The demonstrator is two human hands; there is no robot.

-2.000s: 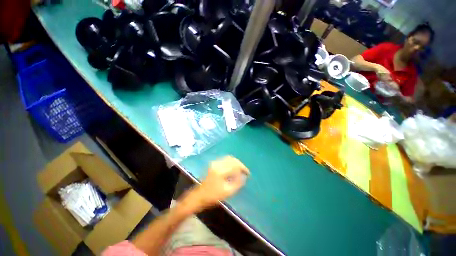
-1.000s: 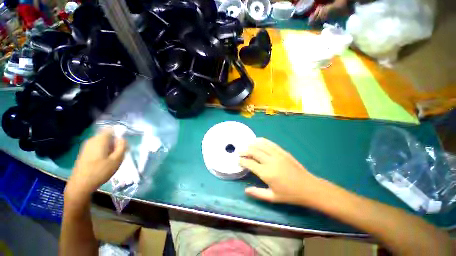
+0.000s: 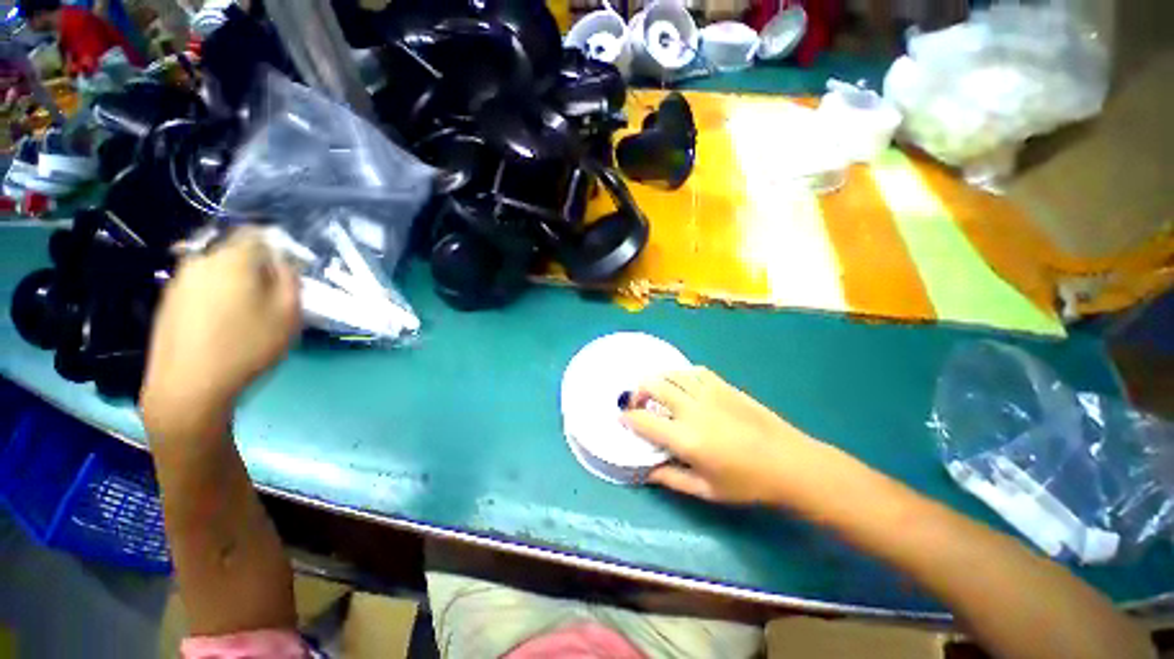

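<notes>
A round white housing (image 3: 603, 402) lies on the green bench in front of me, its face with the small dark centre hole up. My right hand (image 3: 702, 435) rests on its right side, fingers on the top face near the hole and thumb at the lower rim. My left hand (image 3: 232, 309) is at the clear plastic bag with white arm pieces (image 3: 348, 290), at the bag's left side by the black heap. Its fingers are curled and blurred; whether they grip the bag or a piece is unclear.
A heap of black cup-shaped housings (image 3: 483, 142) and a metal post (image 3: 313, 49) stand behind. A second clear bag with white arms (image 3: 1030, 496) lies at right. White housings (image 3: 837, 129) are on the orange and green sheet (image 3: 888, 245). A blue crate (image 3: 122, 515) is below left.
Since the first frame, the view has turned and my right hand is at a white housing. Over the last second, the left bag has moved up against the black heap and my left hand has stayed beside it.
</notes>
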